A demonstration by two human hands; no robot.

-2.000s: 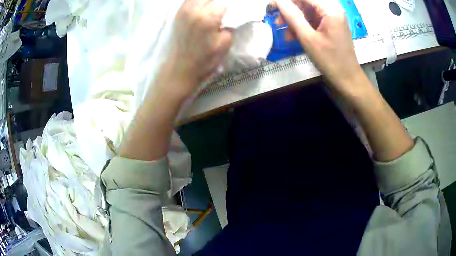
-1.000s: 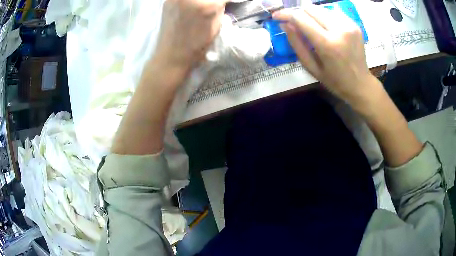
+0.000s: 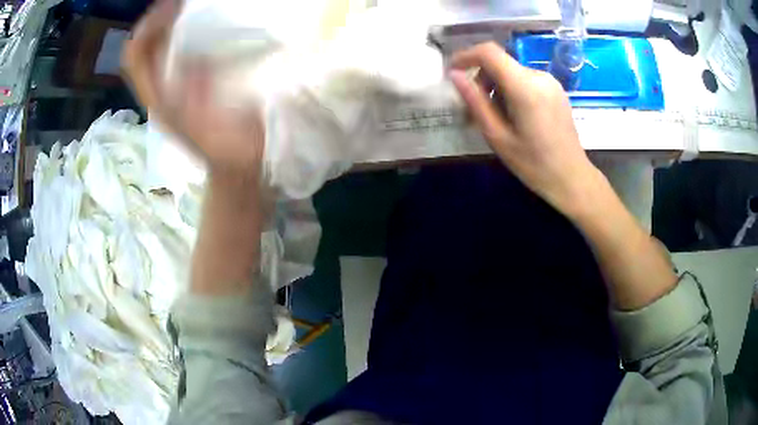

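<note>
A white garment piece [image 3: 332, 100] is bunched over the left part of the table and hangs over its front edge. My left hand [image 3: 195, 100], blurred, holds this cloth at the upper left, fingers partly behind it. My right hand [image 3: 528, 112] is left of and in front of the blue tray [image 3: 619, 75], thumb and index finger close together near the cloth's right end. Whether cloth is pinched between them cannot be told. A clear plastic guard [image 3: 570, 41] stands over the tray's left part.
A large cream-white garment pile [image 3: 108, 274] is heaped at left, below table level. A printed ruler strip [image 3: 424, 120] runs along the table [image 3: 615, 137] front. A dark apron [image 3: 499, 290] covers my lap. A brown box with a white label [image 3: 112, 50] is at upper left.
The view has shifted, so the tray and table sit lower. My left hand has moved left with the cloth, away from my right hand. More of the blue tray shows.
</note>
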